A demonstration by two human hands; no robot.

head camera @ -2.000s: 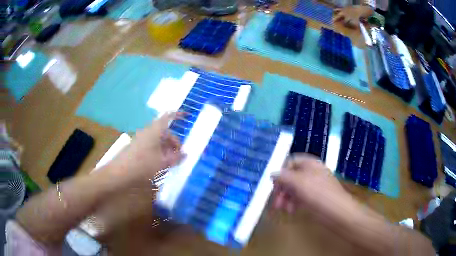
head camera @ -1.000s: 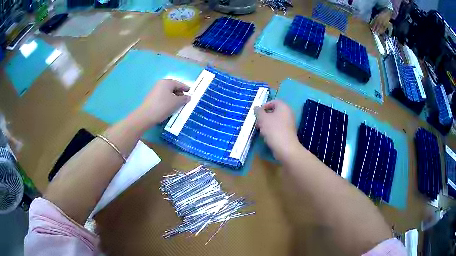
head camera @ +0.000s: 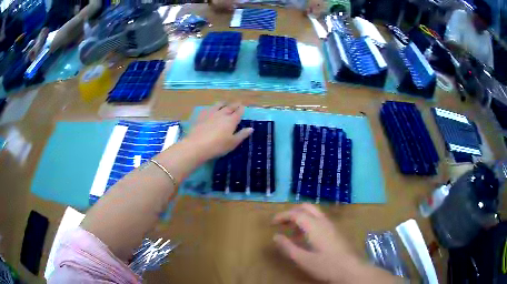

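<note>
Two dark navy cell stacks with pale lines, a left one (head camera: 256, 161) and a right one (head camera: 322, 166), lie on a pale green-blue mat (head camera: 367, 161). My left hand (head camera: 217, 130) lies over the upper left corner of the left stack, fingers apart, thumb on its top; any contact beneath is hidden. My right hand (head camera: 311, 238) is slightly blurred above the bench below the stacks, fingers curled but apart, empty. The brighter blue finished panel stack (head camera: 136, 150) with white side bands lies left, partly hidden by my left forearm.
Loose silver ribbons (head camera: 153, 252) lie by my left sleeve, near a black block (head camera: 34, 241). Ribbon bundles (head camera: 383, 252), a white strip (head camera: 416, 249), a small white bottle (head camera: 436, 199) and a dark grey unit (head camera: 467, 211) are at right. More stacks (head camera: 278, 55) stand behind.
Both hands have let go of the white-banded panel, which now lies on the finished stack. My left hand has moved right onto the navy stack; my right hand has drawn back. The view has turned right.
</note>
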